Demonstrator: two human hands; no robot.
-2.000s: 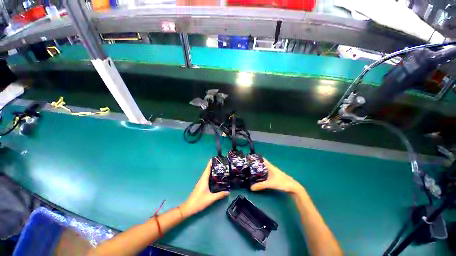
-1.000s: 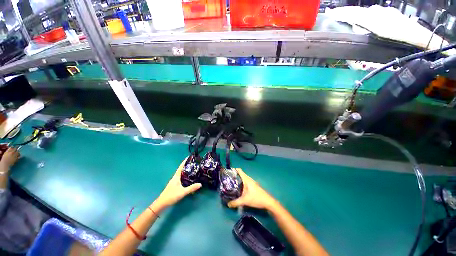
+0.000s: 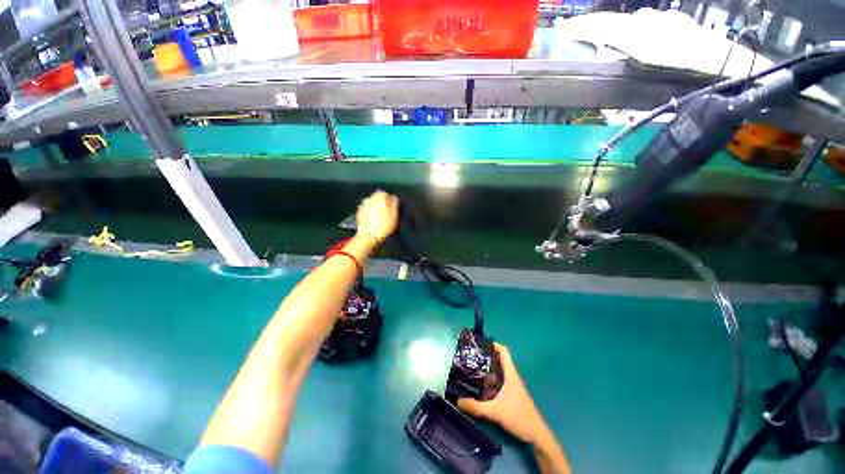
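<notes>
My right hand [image 3: 501, 400] holds a black corded unit [image 3: 472, 363] with its wired side up, just above and right of the empty black housing shell [image 3: 452, 433] on the green bench. Its black power cord [image 3: 450, 277] runs up towards the belt. My left hand [image 3: 378, 216] is stretched out over the dark belt at the cords' far ends; its fingers are closed, but what lies in them is hidden. Other corded units [image 3: 356, 324] stand left of centre, partly behind my left forearm.
The screwdriver [image 3: 669, 162] hangs at the right with its clear feed hose [image 3: 725, 306]. A white-faced post [image 3: 209, 211] stands at left. Yellow ties [image 3: 139, 246] and cords lie at the bench's far left. A blue crate [image 3: 97, 455] is at lower left. Red bins [image 3: 459, 26] sit on the shelf.
My left hand has left the units and reached forward over the belt. My right hand has moved its unit right and down, apart from the others, beside the shell.
</notes>
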